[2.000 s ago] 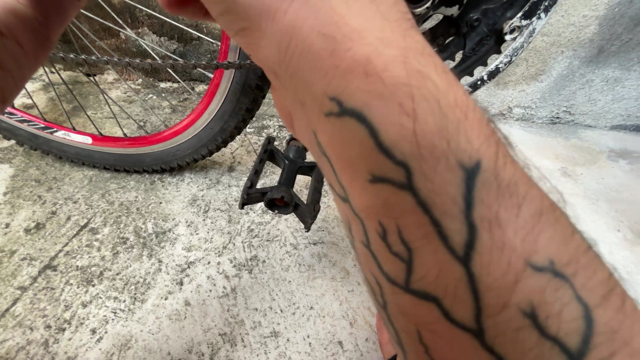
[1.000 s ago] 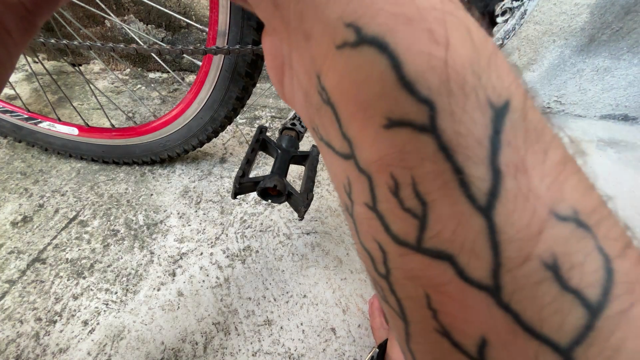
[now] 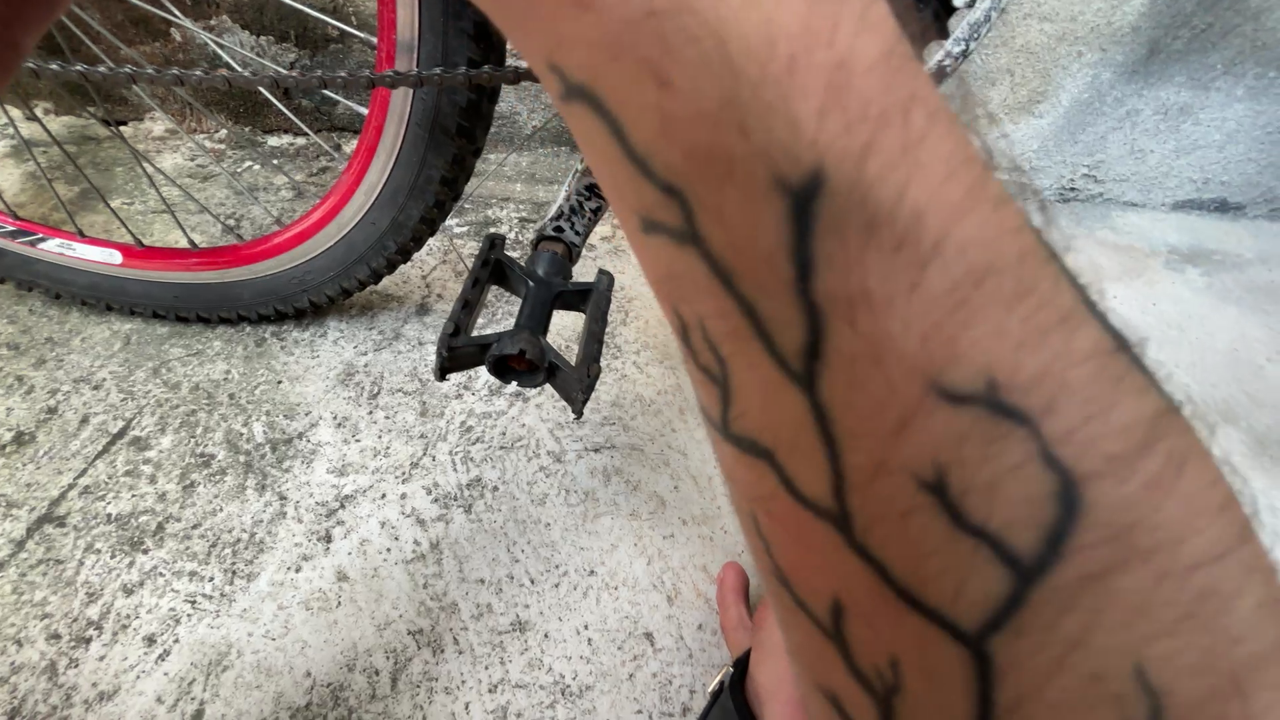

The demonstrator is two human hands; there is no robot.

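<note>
My right forearm, bearing a dark branching tattoo, crosses the head view from the lower right to the top middle. The right hand lies beyond the top edge, so what it holds or touches is hidden. A blurred sliver of skin [image 3: 12,38] at the top left corner seems to belong to my left hand; its fingers do not show. Between them are a bicycle chain [image 3: 270,77] and a knobby bicycle tire [image 3: 440,150] on a red rim [image 3: 365,185]. A black bicycle pedal [image 3: 530,300] hangs on its speckled crank arm [image 3: 575,210], left of the forearm.
Rough, stained concrete floor [image 3: 300,500] lies under the bicycle, and a grey wall [image 3: 1130,100] stands at the upper right. Part of a bare foot [image 3: 737,605] with a black strap [image 3: 730,690] shows at the bottom, beside the forearm. Part of the chainring area peeks out above the forearm.
The view has dipped slightly, and more of the foot shows at the bottom. Fingers seen at the top left two seconds ago are out of frame. The forearm covers more of the chainring area.
</note>
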